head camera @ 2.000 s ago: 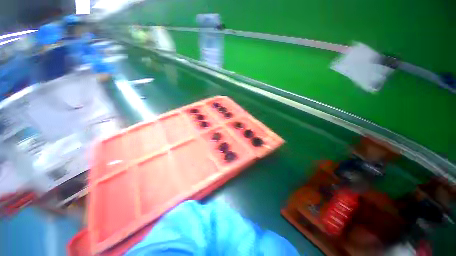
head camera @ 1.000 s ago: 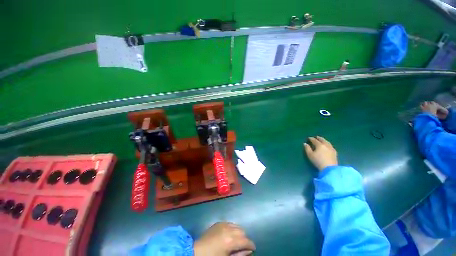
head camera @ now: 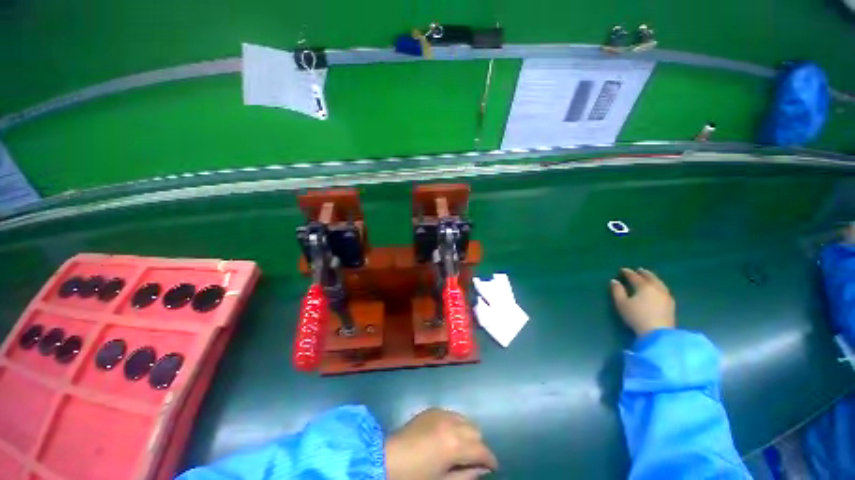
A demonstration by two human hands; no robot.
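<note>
The twin clamp fixture (head camera: 401,309) stands on the green bench, its two red ribbed handles hanging toward me. My left hand (head camera: 439,444) rests on the bench in front of it, fingers loosely curled; whether anything is under them cannot be seen. My right hand (head camera: 645,300) lies on the bench to the right, empty, fingers slightly apart. White paper pieces (head camera: 502,309) lie just right of the fixture. A pink-red compartment tray (head camera: 95,411) is at the left, with dark round discs (head camera: 141,363) in four of its pockets.
A small dark ring with a pale centre (head camera: 618,227) lies beyond my right hand. A dark ring-like thing (head camera: 754,275) lies further right. Another person's blue sleeve (head camera: 837,281) shows at the right edge. Sheets (head camera: 574,105) and a blue cloth item (head camera: 797,103) hang on the green partition.
The view has swung from the tray and the line to the fixture, then slightly left. Both hands hold nearly the same poses as one second ago. The other person's hands are now mostly out of view.
</note>
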